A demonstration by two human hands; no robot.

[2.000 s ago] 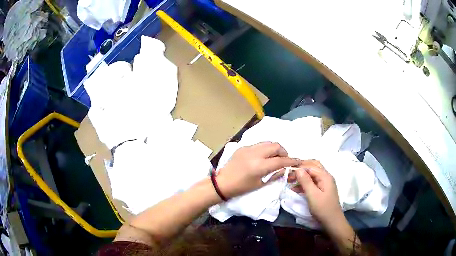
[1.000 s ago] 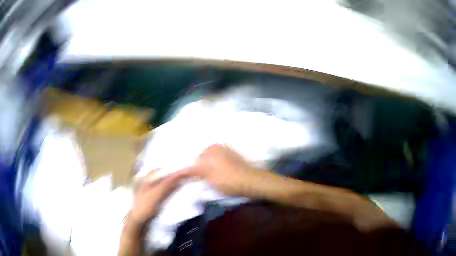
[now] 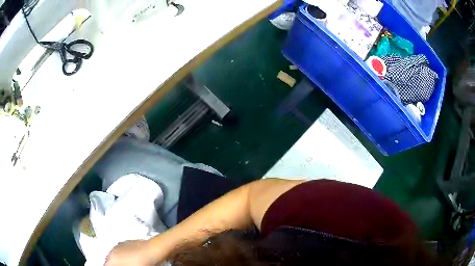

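Note:
White garment fabric lies bunched on my lap at the lower left, under the table's edge. My right hand is at its lower edge, touching the cloth and partly cut off by the bottom of the picture. Its fingers are mostly hidden, so I cannot tell whether they grip the cloth. My right arm reaches in from the right, out of a dark red sleeve. My left hand is out of the picture.
The white machine table curves across the upper left, with black-handled shears and small snips. A blue bin with checked cloth stands upper right. A pale flat panel is below it, above the green floor.
The view has swung to the right. The cardboard and white pieces on the left have left the picture, and so has my left hand. The blue bin and shears now show.

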